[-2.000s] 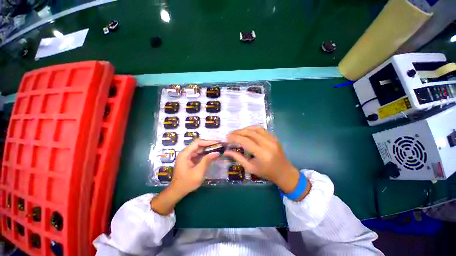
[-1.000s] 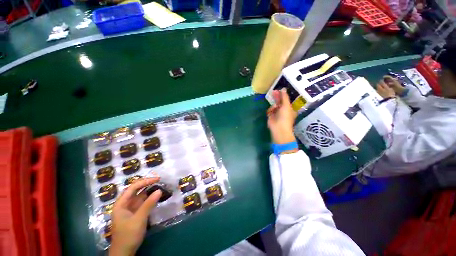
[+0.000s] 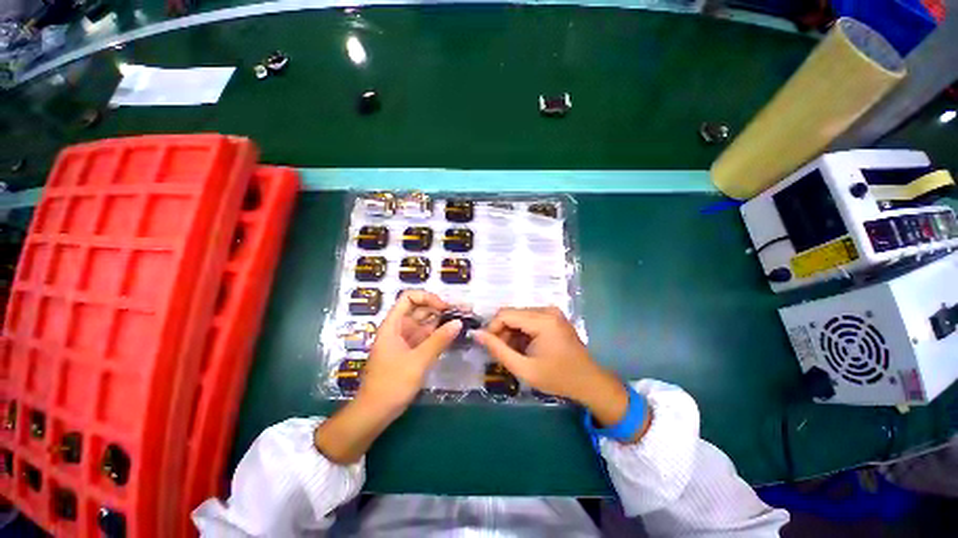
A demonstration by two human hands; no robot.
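Observation:
A clear blister tray (image 3: 509, 284) lies flat in front of me, with rows of small black units (image 3: 416, 240) with gold parts, and a few silvery ones. My left hand (image 3: 401, 352) holds one black watch housing assembly (image 3: 458, 322) between thumb and fingers above the tray's lower middle. My right hand (image 3: 538, 352) is right beside the unit, its thumb and fingertips pinched together at the unit's right edge. Whether a tape piece is between these fingertips is too small to tell. A blue wrist strap (image 3: 627, 414) is on my right wrist.
Stacked red turnover trays (image 3: 116, 263) stand at left. A white tape dispenser (image 3: 853, 215), a white fan-fitted box (image 3: 872, 338) and a pale-yellow roll (image 3: 807, 110) stand at right. Beyond the pale-green edge, the green belt (image 3: 452, 137) carries scattered units and a white sheet (image 3: 173, 86).
My right hand has come back from the tape dispenser to the unit in my left hand. My left hand still holds the unit. The view has swung back from the right.

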